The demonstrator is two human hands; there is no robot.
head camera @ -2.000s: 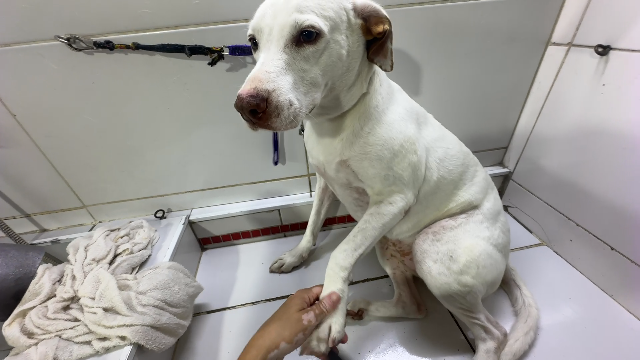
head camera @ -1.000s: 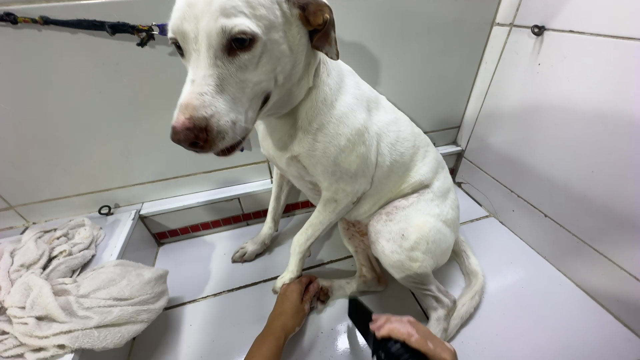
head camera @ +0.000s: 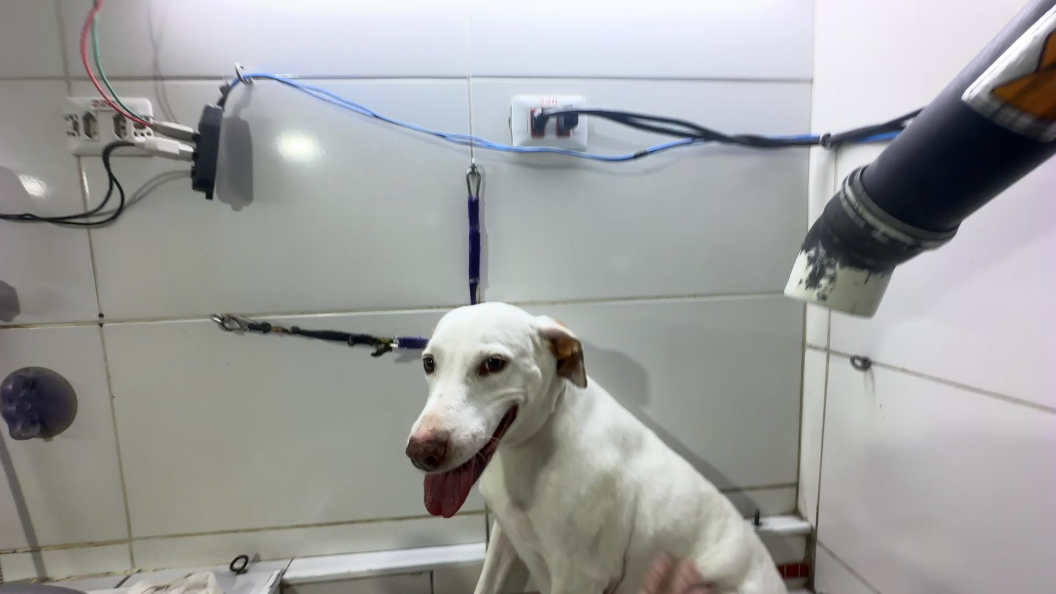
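Observation:
A white dog (head camera: 594,487) with a brown-lined ear sits facing left, its mouth open and tongue (head camera: 450,488) out. One blurred hand, apparently my right hand (head camera: 676,575), shows at the bottom edge against the dog's side; only the fingers appear, and whether they hold anything is hidden. My left hand is out of the frame. A purple tether (head camera: 473,247) runs down from a clip on the wall to behind the dog's head. Another dark tether (head camera: 330,335) reaches from a ring at the left to the dog's neck. The dog's paws are out of view.
A dark dryer hose with a worn white nozzle (head camera: 837,285) hangs in from the upper right. Blue cables (head camera: 429,134) and wall sockets (head camera: 549,122) cross the tiled wall. A black adapter (head camera: 206,151) hangs at the left. Part of a whitish towel (head camera: 177,584) shows at the lower left.
The view has tilted up sharply. The dog's mouth has opened wider and its tongue now hangs out. A second ago my left hand was at its paws and my right held a black tool.

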